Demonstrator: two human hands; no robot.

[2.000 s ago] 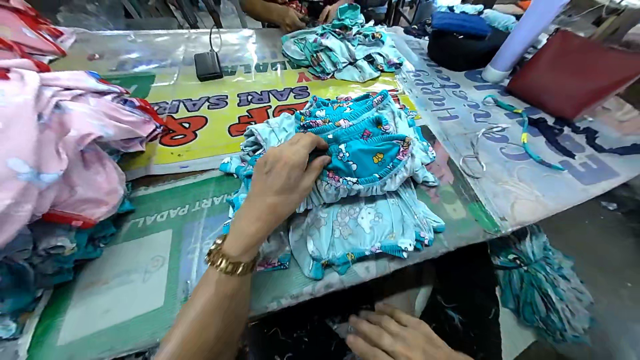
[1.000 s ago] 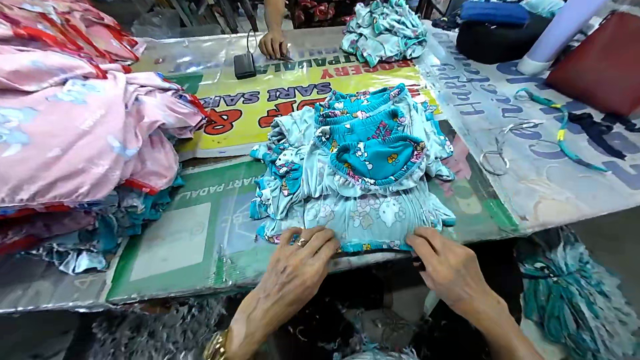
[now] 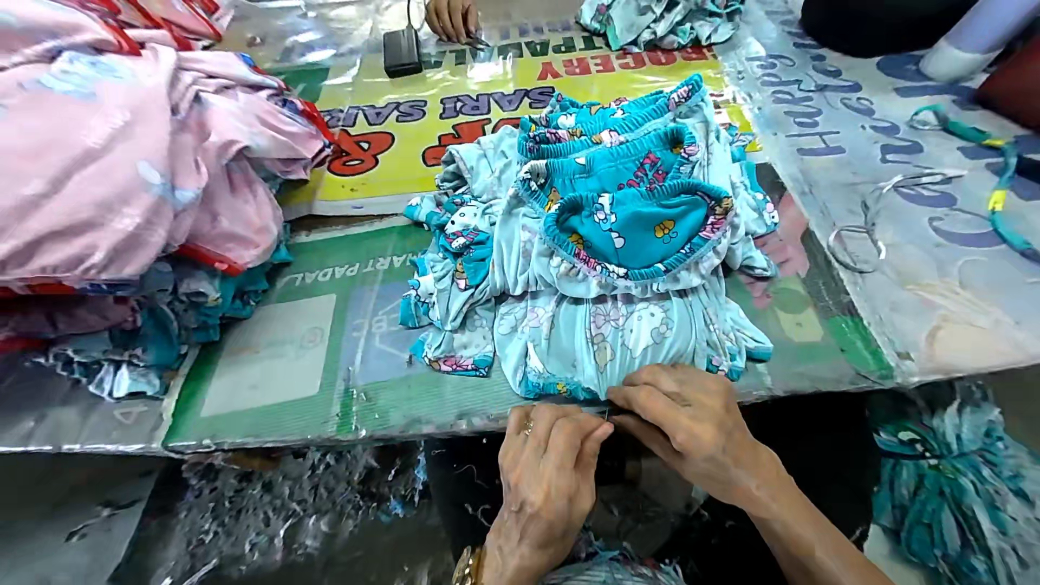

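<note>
A stack of teal printed garments (image 3: 642,231) with elastic edges lies on the table, its pale lower part (image 3: 597,333) reaching the front edge. My left hand (image 3: 546,467), with a ring and a gold wristwatch, is just below the table edge, thumb and fingertips pinched together. My right hand (image 3: 691,422) is beside it, its fingers at the hem of the stack. Something very thin, perhaps a thread, shows between the fingertips of both hands; what exactly each hand pinches is too small to tell.
Pink garments (image 3: 122,154) are piled at the left over teal ones (image 3: 154,317). Metal scissors (image 3: 865,223) and a teal strip (image 3: 1007,187) lie at the right. A black adapter (image 3: 402,53) and another person's hand (image 3: 453,18) are at the back. A teal cloth bundle (image 3: 942,479) hangs lower right.
My left hand has come off the top of the stack to the front edge. Both hands, apart at the hem one second ago, are now close together. The other person's hand remains at the back.
</note>
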